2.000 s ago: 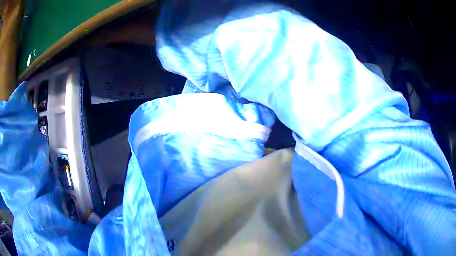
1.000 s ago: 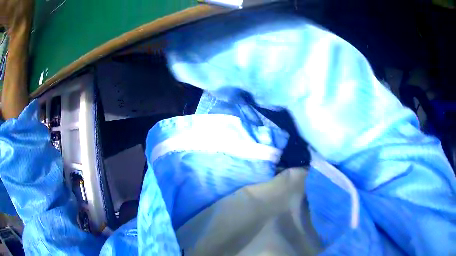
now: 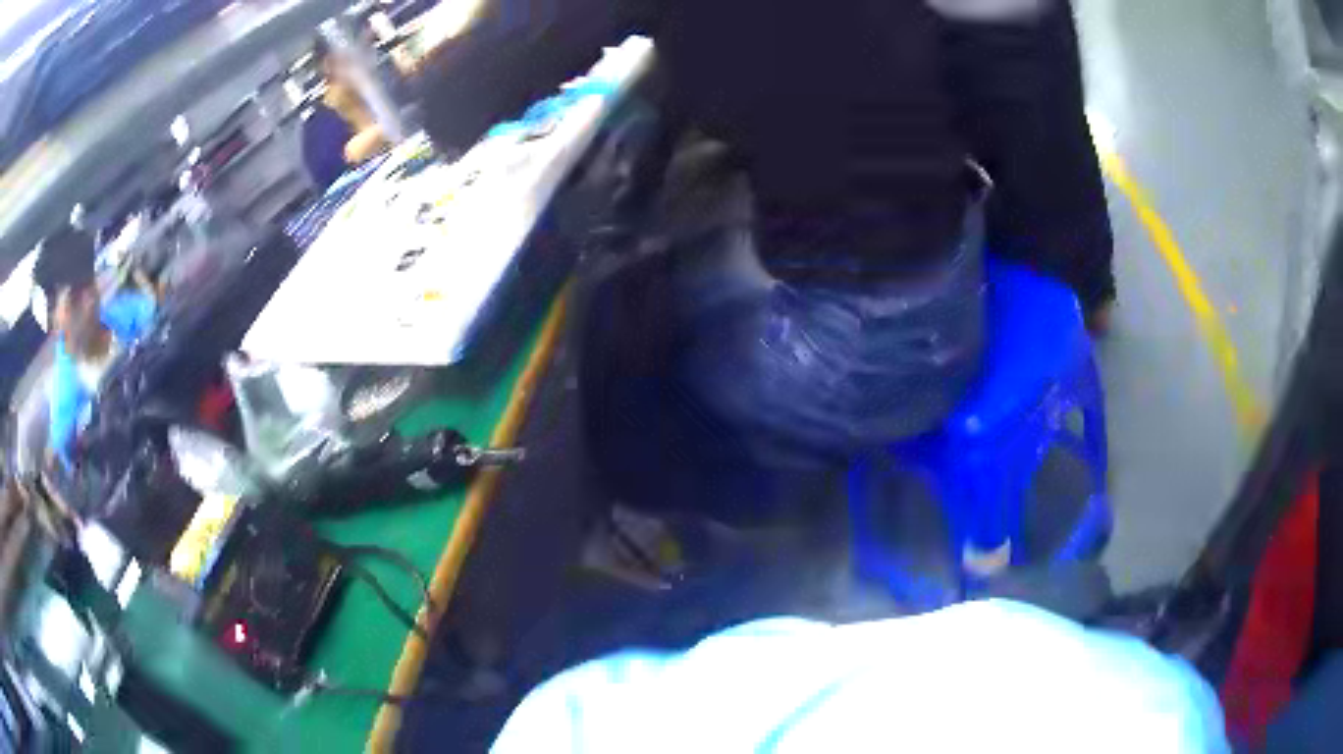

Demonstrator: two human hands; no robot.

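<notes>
Neither of my hands is in the picture. A pale blue, overexposed part of my smock (image 3: pixel 869 685) fills the bottom edge. Nearest on the bench at the left are a black station (image 3: pixel 273 597) with a small red light and a yellow top, and a thick black cylindrical tool (image 3: pixel 383 471) with a metal tip pointing towards the bench edge. The view is blurred.
The green bench (image 3: pixel 351 648) has a wood-coloured edge. A large white tray (image 3: pixel 427 258) with small dark parts lies farther along it. A person in dark top and jeans (image 3: pixel 840 324) sits on a blue stool (image 3: pixel 1016 398). More people are at the far left. A yellow line crosses the floor.
The view has swung up and away from my lap and sleeves to the bench, the seated person and the floor. My arms and the tray at the left have left the view.
</notes>
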